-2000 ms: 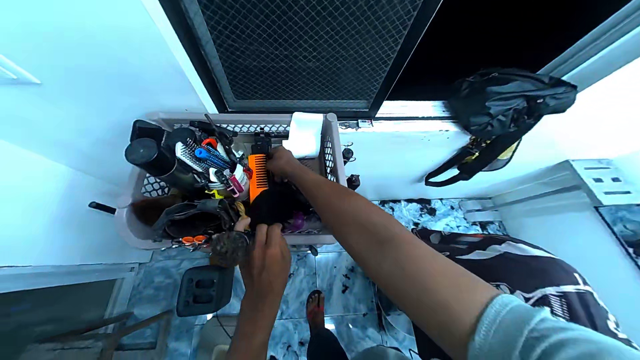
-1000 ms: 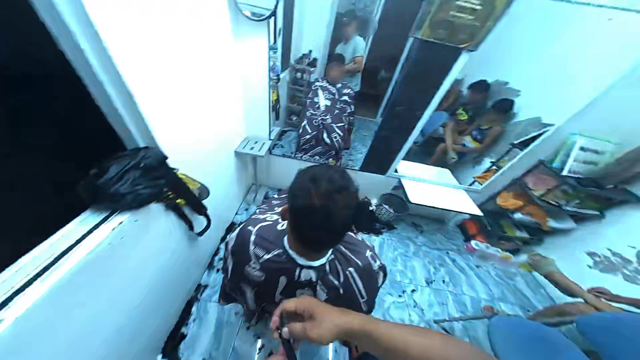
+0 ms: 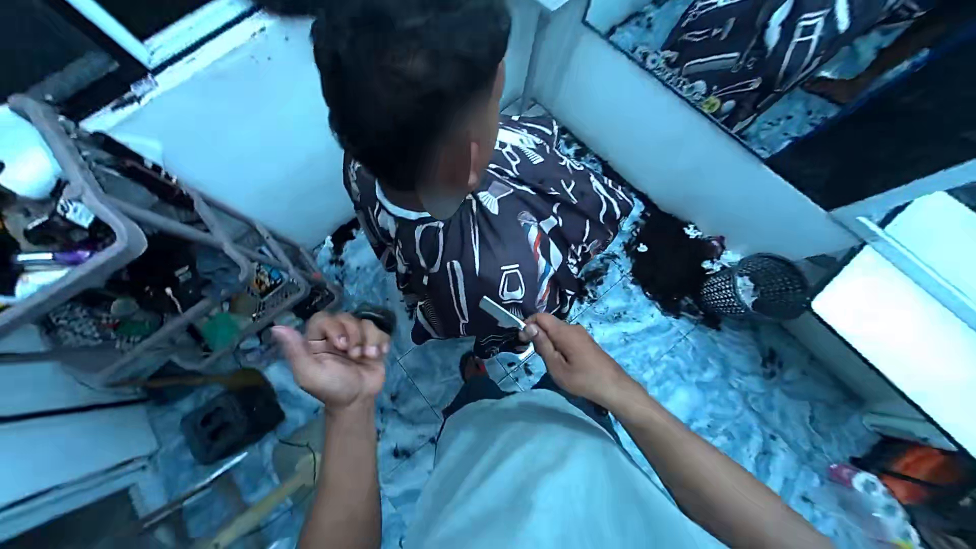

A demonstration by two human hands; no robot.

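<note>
A person sits with their back to me, dark hair (image 3: 412, 84) cut short at the side, under a black barber's cape (image 3: 488, 244) printed with white barber tools. My right hand (image 3: 572, 354), just behind the cape, holds what looks like a straight razor (image 3: 502, 313), its pale blade angled up to the left. My left hand (image 3: 339, 362) is palm up at the cape's lower left, fingers half curled and thumb out. A small dark object (image 3: 375, 317) shows beside its fingers; whether they hold it is unclear.
A grey plastic rack (image 3: 126, 236) of tools and bottles stands at the left. Cut hair (image 3: 671, 259) lies on the marbled floor near a black mesh basket (image 3: 755, 286). A mirror (image 3: 762, 76) and a white shelf (image 3: 907, 320) line the right wall.
Two seconds ago both hands were in the tool basket by the window. The view has swung to the seated person, now nearer. My right hand now holds the razor out behind the cape.
</note>
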